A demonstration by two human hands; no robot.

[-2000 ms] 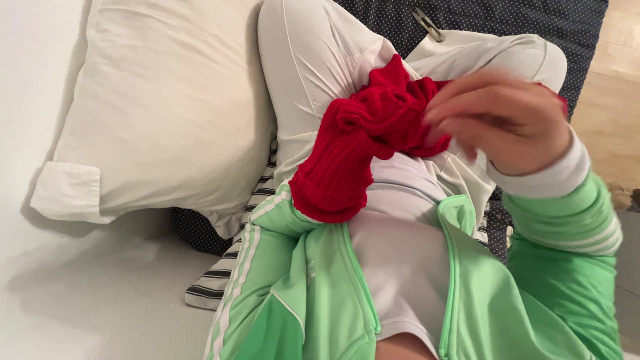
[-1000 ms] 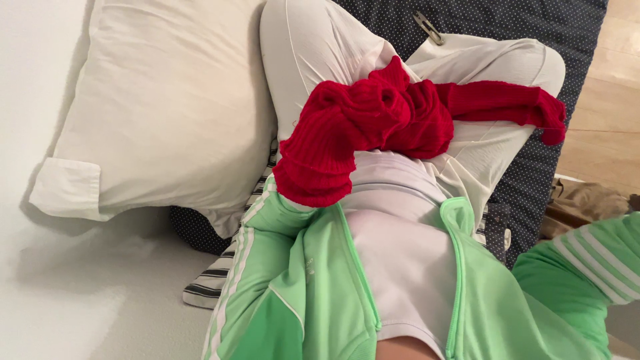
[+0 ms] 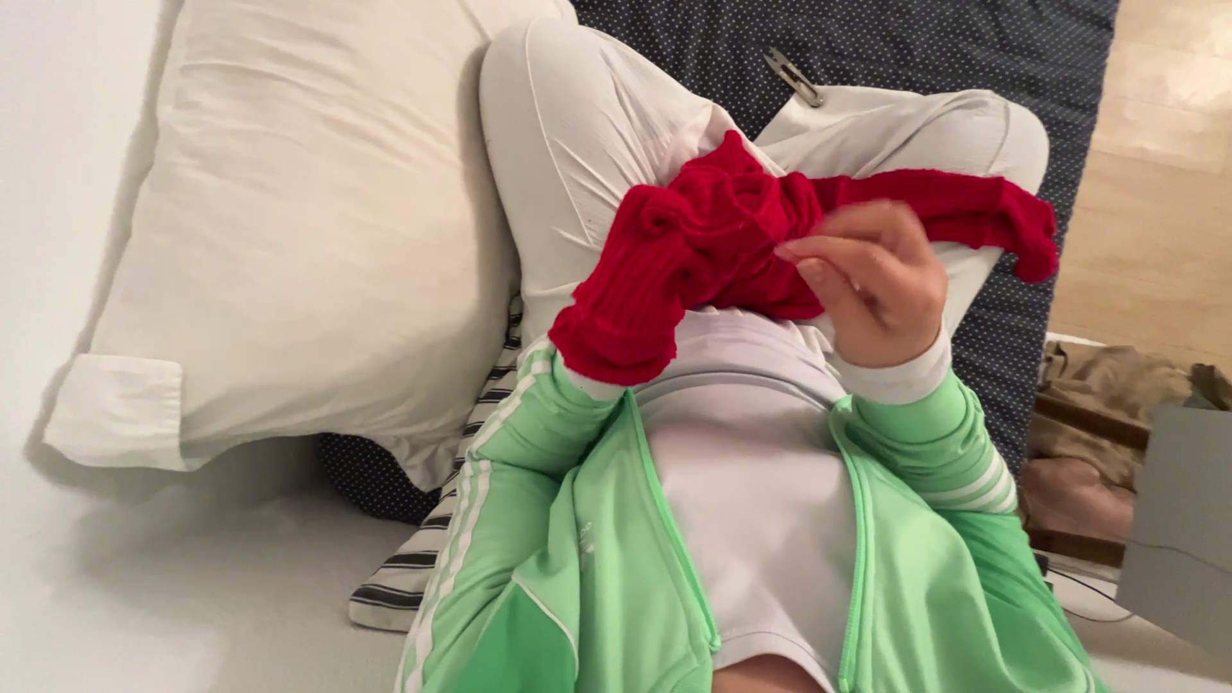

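Note:
A red ribbed-knit garment (image 3: 741,231) lies bunched across my lap, with one long narrow part stretched over the knee on the right. My left hand is hidden inside the knit; only the white cuff shows at its lower left edge. In front of the bunched middle is my right hand (image 3: 881,279), its thumb and forefinger brought close together near the fabric. Whether a needle or thread is between those fingertips cannot be told. Small metal thread snips (image 3: 795,77) rest beyond my crossed legs, at the edge of the light trousers (image 3: 568,144).
A large off-white pillow (image 3: 318,221) lies at the left, against my leg. Under me is a dark dotted cover (image 3: 1011,48), with a striped cushion (image 3: 395,577) at the lower left. Brown cloth items (image 3: 1107,385) and a grey panel (image 3: 1184,520) stand at the right.
My right hand was over the knit two seconds ago, out of view one second ago with its arm out to the right, and is back at the knit now. The covered left hand has stayed near its place.

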